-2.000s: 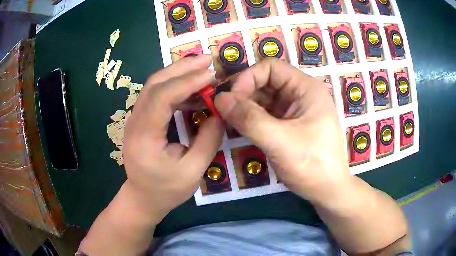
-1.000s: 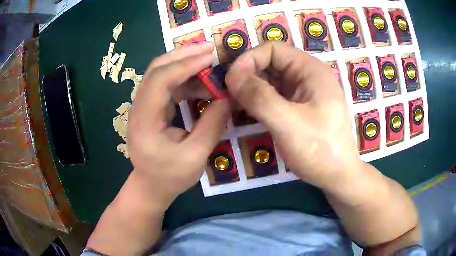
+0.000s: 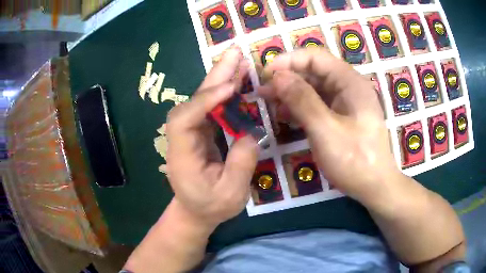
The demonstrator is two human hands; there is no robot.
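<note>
My left hand (image 3: 205, 154) holds a red and black unit (image 3: 235, 116) between thumb and fingers, tilted, above the left part of the tray. A small silvery bit shows at its lower end by the thumb. My right hand (image 3: 341, 128) is just right of the unit, apart from it, with thumb and index fingertips close together; whether they pinch something is too blurred to tell. The white foam tray (image 3: 288, 205) lies below both hands. Its pockets hold several red and black units with gold centres, such as one at the lower right (image 3: 414, 141). Both hands hide some pockets.
A pile of cream scraps (image 3: 154, 85) lies left of the tray on the dark green surface (image 3: 144, 213), partly behind my left hand. A black phone-like slab (image 3: 100, 136) lies further left. A taped brown carton (image 3: 45, 160) stands at the left edge.
The view has shifted, so the tray and scraps sit further right. My right fingertips have come away from the unit. The unit has turned, showing more of its black face.
</note>
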